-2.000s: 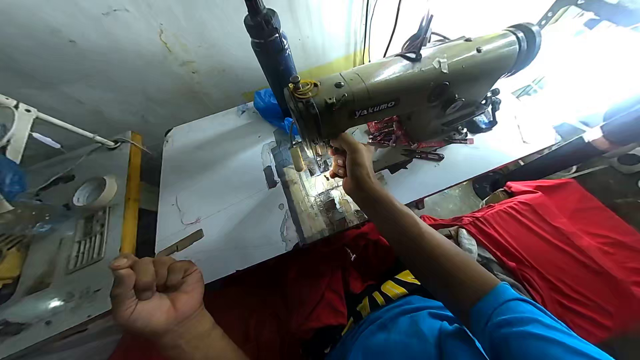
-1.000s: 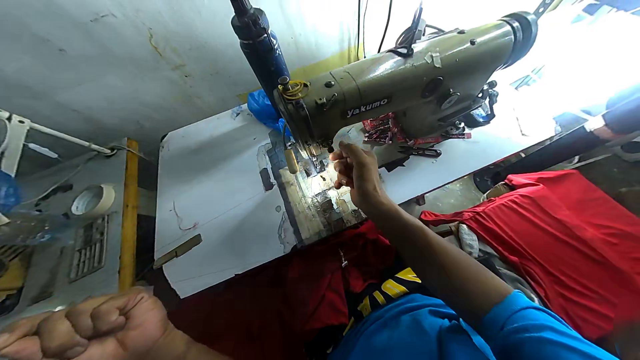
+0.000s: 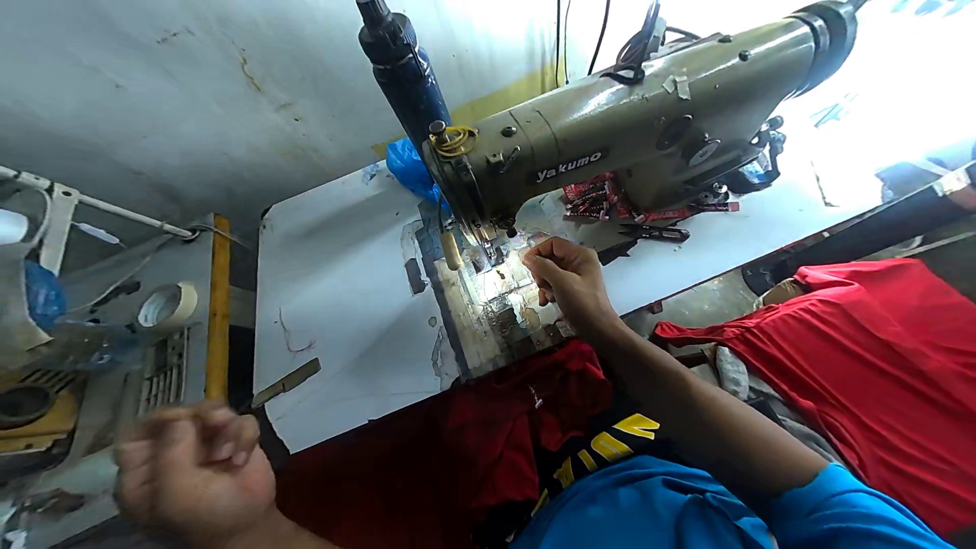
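My right hand [image 3: 568, 280] is just right of the needle area of an olive-green Yakumo sewing machine [image 3: 595, 137], with thumb and forefinger pinched together; whether a thread is between them is too small to tell. The presser foot [image 3: 488, 248] stands over the lit, worn machine bed [image 3: 496, 313]. My left hand [image 3: 194, 465], blurred, is curled near the lower left, off the table; anything within its fingers cannot be made out. A dark red cloth [image 3: 496, 435] lies below the table's front edge.
Thread snips [image 3: 654, 232] and red packets [image 3: 595, 197] lie under the machine arm. A blue plastic bag [image 3: 410, 168] sits behind the needle end. To the left are a flat strip [image 3: 287, 383], a yellow wooden bar [image 3: 219, 305] and a tape roll [image 3: 168, 305]. Red fabric [image 3: 877, 358] hangs at right.
My left hand has moved out to the lower left, then partly back to the right and up. My right hand has moved from close beneath the machine head to slightly right of it.
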